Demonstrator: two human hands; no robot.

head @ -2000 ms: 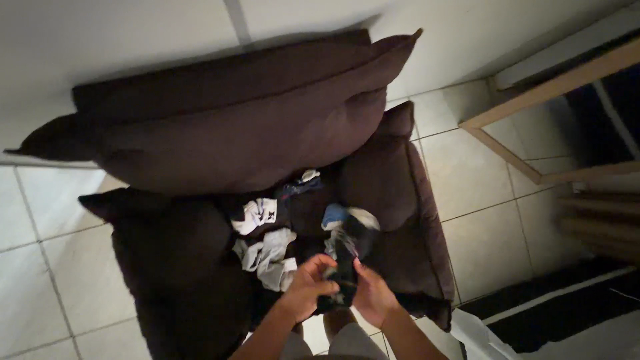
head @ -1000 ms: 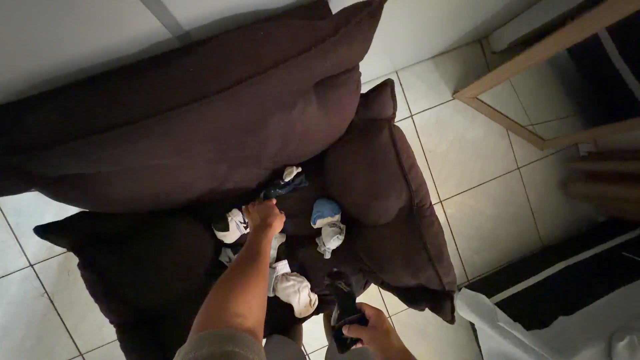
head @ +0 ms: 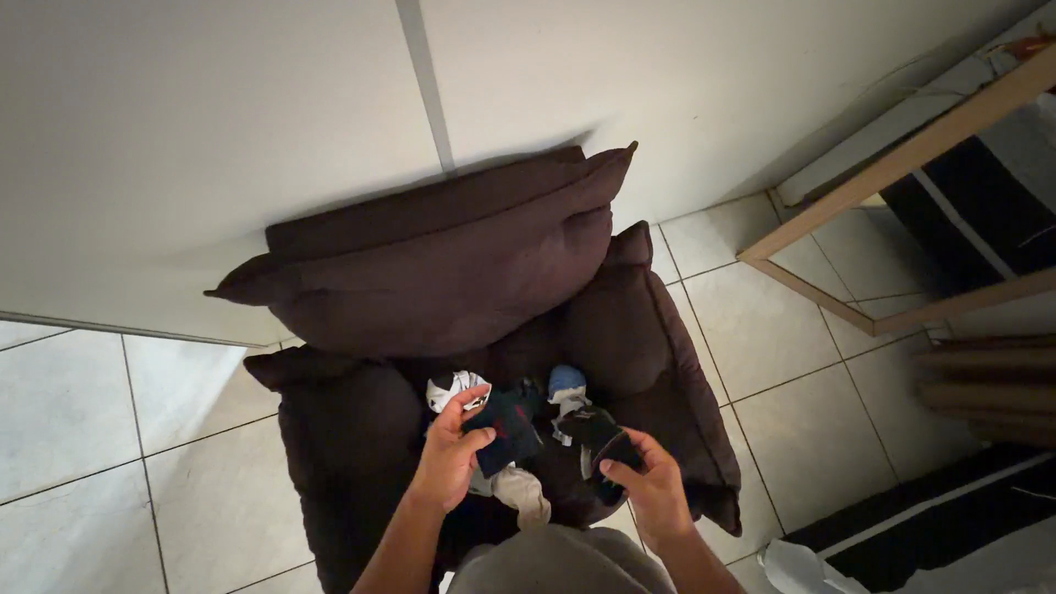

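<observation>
My left hand [head: 454, 454] grips a dark navy sock [head: 507, 429] with small red marks, held above the seat of a dark brown cushioned chair [head: 371, 421]. In my right hand [head: 648, 487] is a black sock [head: 606, 450], pinched between thumb and fingers. Beyond my left fingertips lies a white sock with black marks [head: 450, 389]. A blue and white sock bundle [head: 568, 386] rests on the seat behind the black sock. Nearer my body, a cream sock bundle [head: 521, 488] lies between my hands, with a greyish cloth partly hidden beside it.
The chair's back cushion [head: 445, 280] leans near a white wall [head: 272, 107]. Pale floor tiles [head: 759, 330] surround the chair. At the right stands a wood-framed mirror [head: 866, 181]. A black and white striped cloth [head: 916, 511] lies at the lower right.
My left hand, which reached down to the seat among the socks, has come back toward me with the navy sock. My right hand has kept the black sock and raised it. The view has shifted.
</observation>
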